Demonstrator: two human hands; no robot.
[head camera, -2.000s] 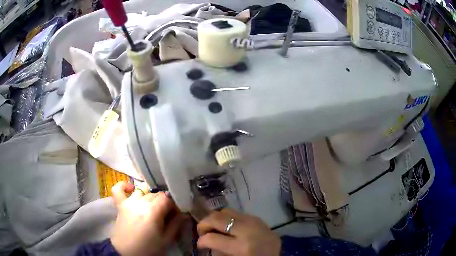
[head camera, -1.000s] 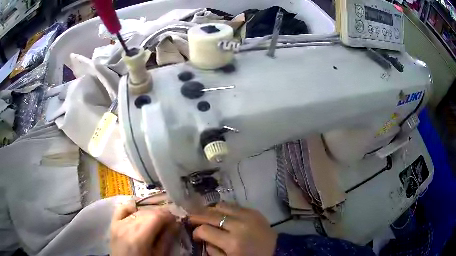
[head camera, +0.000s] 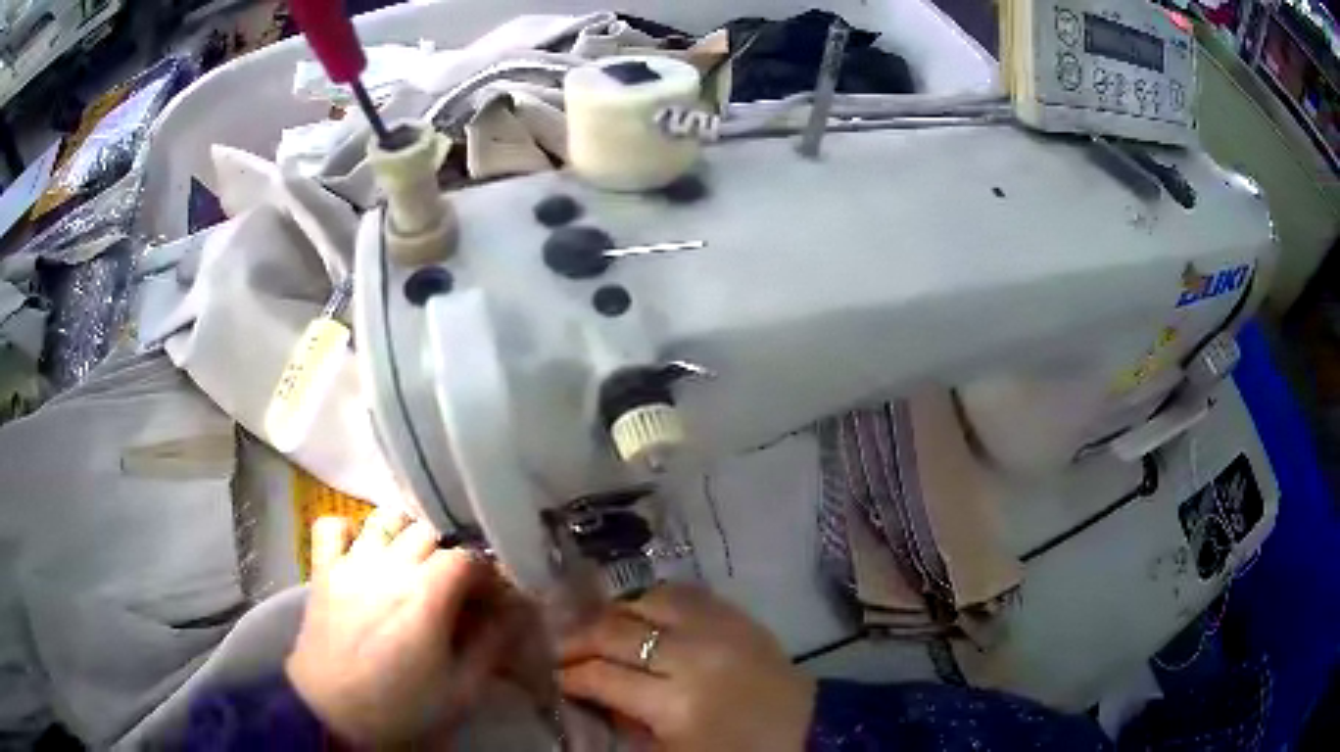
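Note:
The white sewing machine spans the view, its head hiding the needle area. My left hand lies left of and below the head, fingertips at the presser foot area, pressing pale grey cloth. My right hand, with a ring, is just right of it, its fingers on a narrow tan strip that runs toward me. Both hands are slightly blurred. The pale garment panel extends left under my left hand. The fingertips are partly hidden by the head.
A bundle of tan strips lies under the machine arm. Stacked grey panels lie far left. A yellow printed sticker is left of the needle area. Cloth fills a white bin behind. A control panel stands top right. Blue material is at right.
My left hand has moved from a bunched pose lower down to a more spread one, fingertips forward beside the machine head. My right hand has stayed nearly in place. The view has shifted slightly.

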